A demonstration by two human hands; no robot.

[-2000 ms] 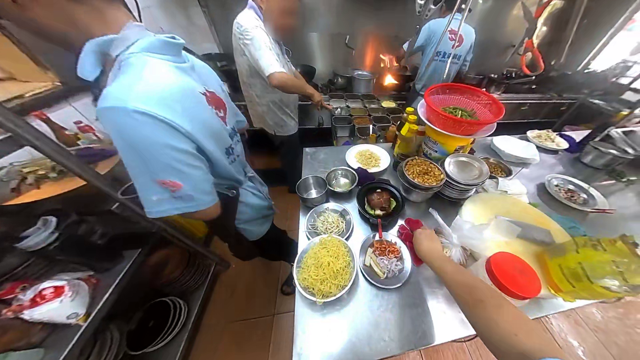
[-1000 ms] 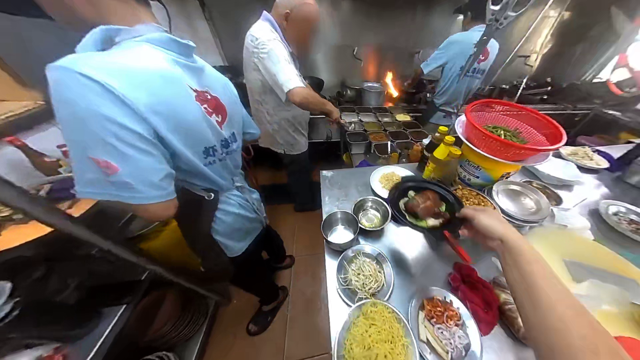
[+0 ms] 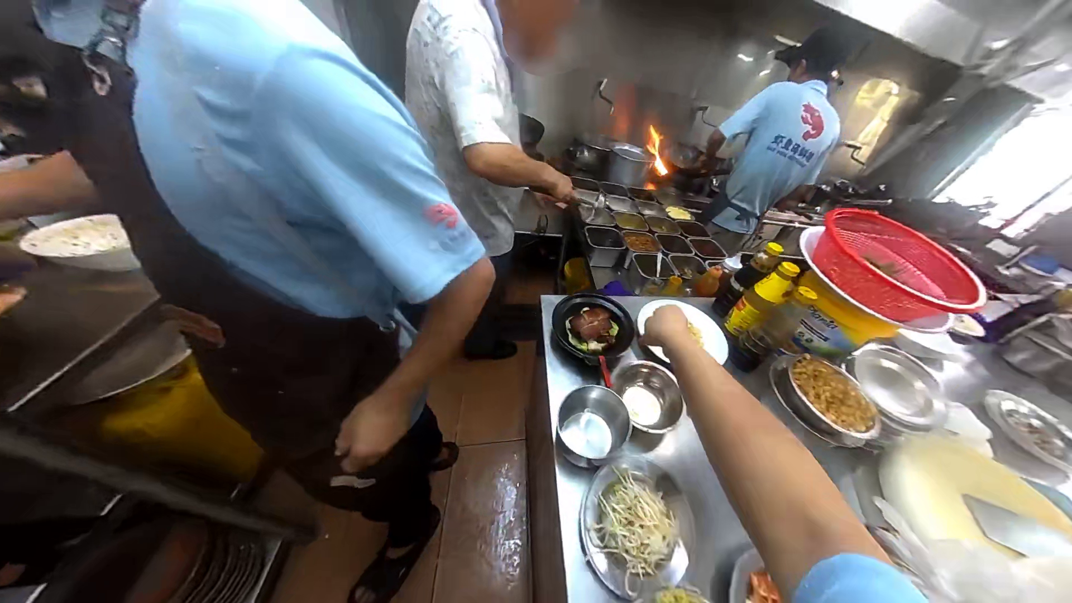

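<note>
My right hand (image 3: 664,327) is at the left rim of a white plate (image 3: 712,337) holding pale yellow food; its fingers are partly hidden, so their hold is unclear. Just left of it, a black pot (image 3: 557,322) contains brown meat over greens, near the table's corner. A red handle (image 3: 605,371) lies against the pot's front rim. Two steel bowls (image 3: 594,423) (image 3: 649,394) stand nearer me, with pale or white contents. In front of them is a steel plate of bean sprouts (image 3: 635,528). My left hand is out of view.
A co-worker in a blue shirt (image 3: 285,167) stands close at left. Two other people are by the stoves, where a flame (image 3: 657,152) burns. Sauce bottles (image 3: 762,297), a red basket (image 3: 896,260) and a bowl of brown food (image 3: 833,395) stand at right.
The black pot, in my right hand's grasp one second ago, now rests at the table's far left corner, let go. My right hand has moved to the white plate. The view has shifted strongly.
</note>
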